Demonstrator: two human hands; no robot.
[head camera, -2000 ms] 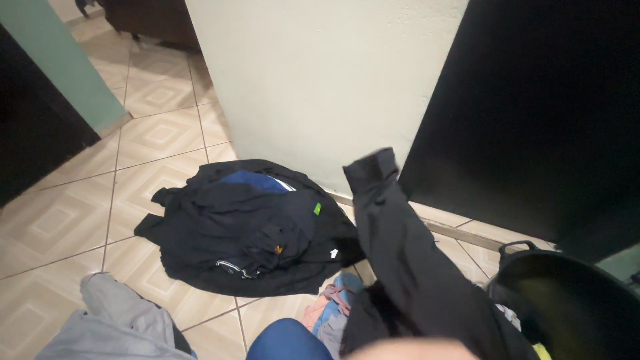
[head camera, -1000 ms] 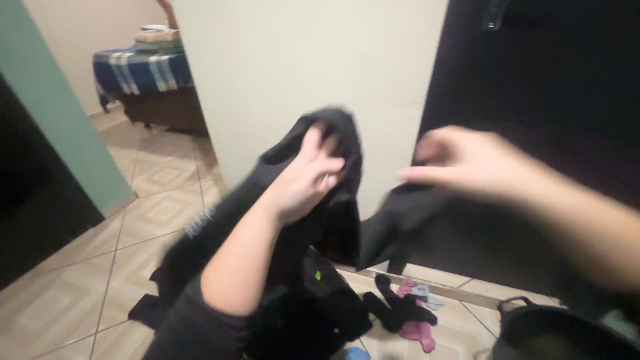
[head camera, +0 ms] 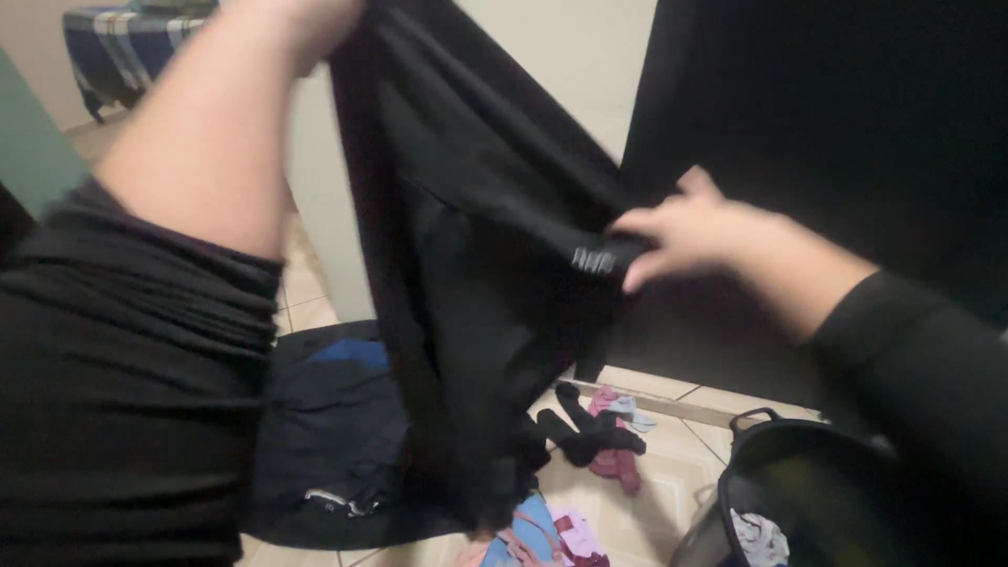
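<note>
A black garment (head camera: 472, 260) with a small pale print hangs stretched out in front of me. At the upper left my left hand (head camera: 315, 27), partly cut off by the frame's top edge, grips its upper part. My right hand (head camera: 677, 232) is at the garment's right side beside the print, blurred, fingers spread; whether they pinch the cloth I cannot tell. Behind and below the garment, dark clothes (head camera: 331, 441) with a blue patch lie in a pile on the tiled floor.
Black and pink small garments (head camera: 598, 437) lie near the dark door (head camera: 787, 157). Blue and pink clothes (head camera: 535, 535) lie at the bottom. A black tub (head camera: 728, 504) with handles, at the lower right, holds a pale cloth (head camera: 760, 539). A pale wall end (head camera: 567, 55) stands ahead.
The black garment, bunched up a second ago, now hangs spread out. My left hand has risen with it. My right hand, apart from the garment's bunched part before, is now at its side.
</note>
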